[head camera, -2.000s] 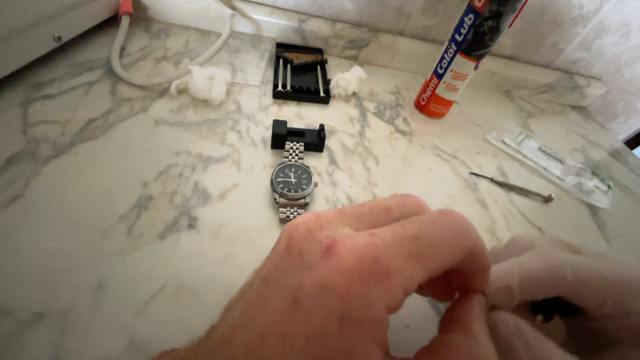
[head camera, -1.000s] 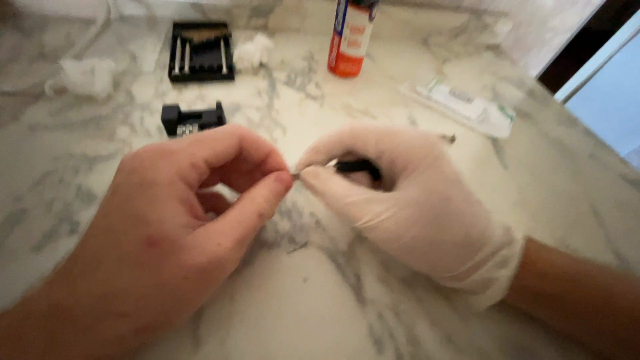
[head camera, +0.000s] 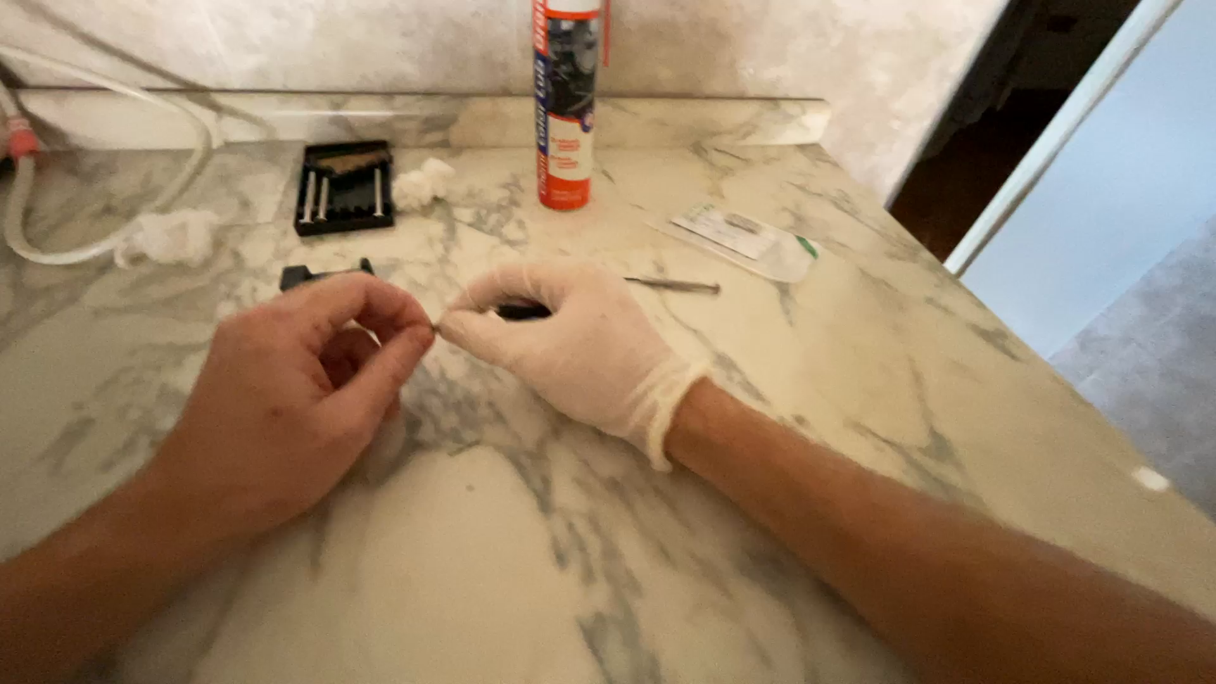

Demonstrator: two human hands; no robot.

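My bare left hand pinches a tiny object between thumb and forefinger; it is too small to identify. My right hand, in a pale thin glove, meets it there fingertip to fingertip. A black object, mostly hidden, is held inside the right hand's curled fingers. Just behind my left hand, the top of a black watch-band holder shows. The wristwatch is hidden from view. A small screwdriver lies beyond my right hand.
On the marble worktop stand a black case of small screwdrivers and a spray can. White wads lie beside the case and near a pale hose. A plastic packet lies at the right, near the worktop's edge.
The view has shifted strongly. The watch, seen two seconds ago behind my left hand, is now hidden. My fingertips stay together, and the right hand shows whole instead of partly cut off.
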